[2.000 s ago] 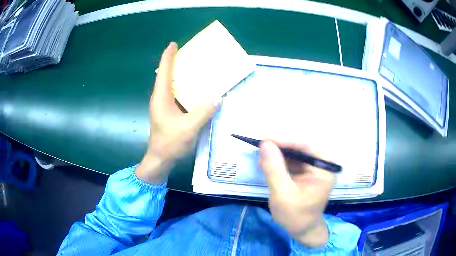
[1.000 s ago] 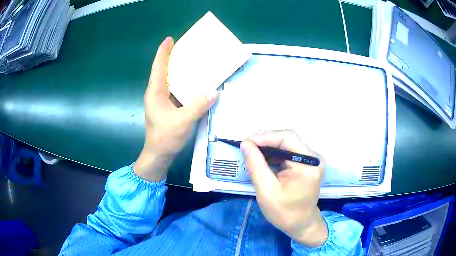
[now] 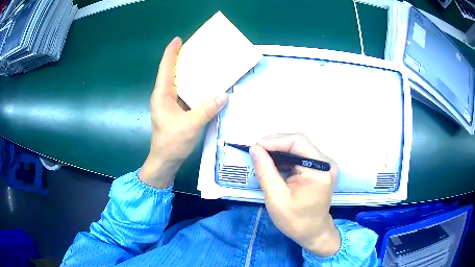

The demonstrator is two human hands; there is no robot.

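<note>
A white-edged flat housing (image 3: 323, 104) lies in front of me, with its centre glaring white and slotted grilles near its two lower corners. My left hand (image 3: 179, 117) holds a pale release-paper sheet (image 3: 216, 60) between thumb and fingers, over the housing's upper left corner. My right hand (image 3: 297, 193) holds black tweezers (image 3: 291, 159) with pale lettering. Their tip is at the left inner edge of the housing, above the left grille. A tiny pale speck shows at the tip; I cannot tell whether it is held.
A stack of housings (image 3: 39, 39) lies at the far left on the green bench (image 3: 104, 78). More housings (image 3: 442, 65) lie tilted at the right. A blue-rimmed tote (image 3: 383, 245) with panels in it stands below the bench edge at lower right.
From the earliest frame, the tweezer tip has moved left to the housing's inner edge. The view has shifted a little. Over the last second both hands have barely moved.
</note>
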